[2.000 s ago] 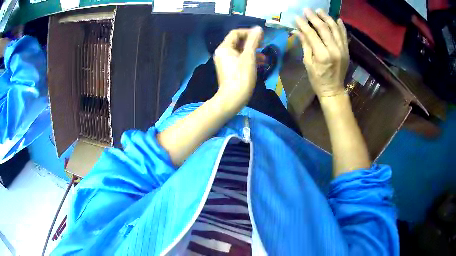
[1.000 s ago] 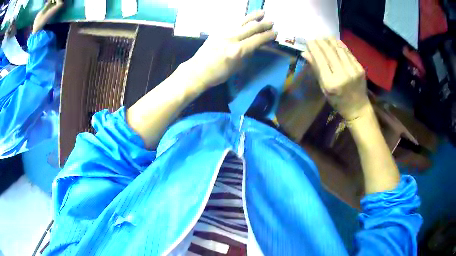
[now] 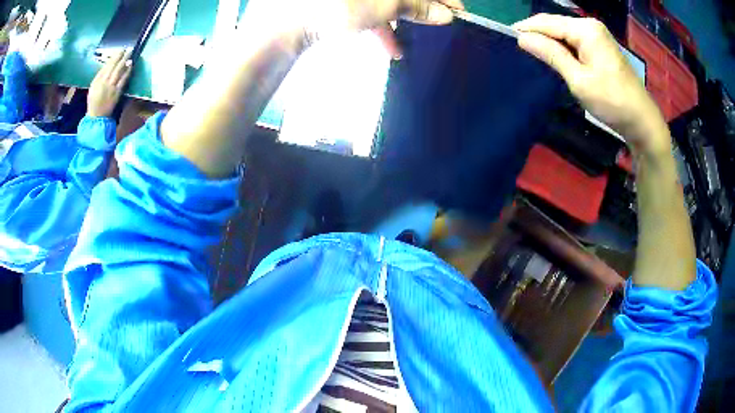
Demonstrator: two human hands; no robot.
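Note:
A large dark glossy panel (image 3: 475, 105) is held up and tilted, its thin whitish edge at the top. My left hand (image 3: 395, 14), partly cut off by the top of the picture and washed out by glare, has its fingertips on the left part of this edge. My right hand (image 3: 587, 60) pinches the right end of the edge between thumb and fingers. A bright white panel (image 3: 334, 101) lies on the green bench (image 3: 157, 68), below my left hand. The dark panel's lower outline blends into the shadow.
A coworker's hand (image 3: 107, 83) and blue sleeve are at the upper left. An open brown carton (image 3: 576, 327) with loose contents stands low at the right. Red trays (image 3: 562, 184) and black items are at the right. White sheets (image 3: 169, 73) lie on the bench.
Both hands have moved up, and the dark panel is now raised between them. The white panel now shows further left and lower. The view has shifted, so the left carton's slots no longer show.

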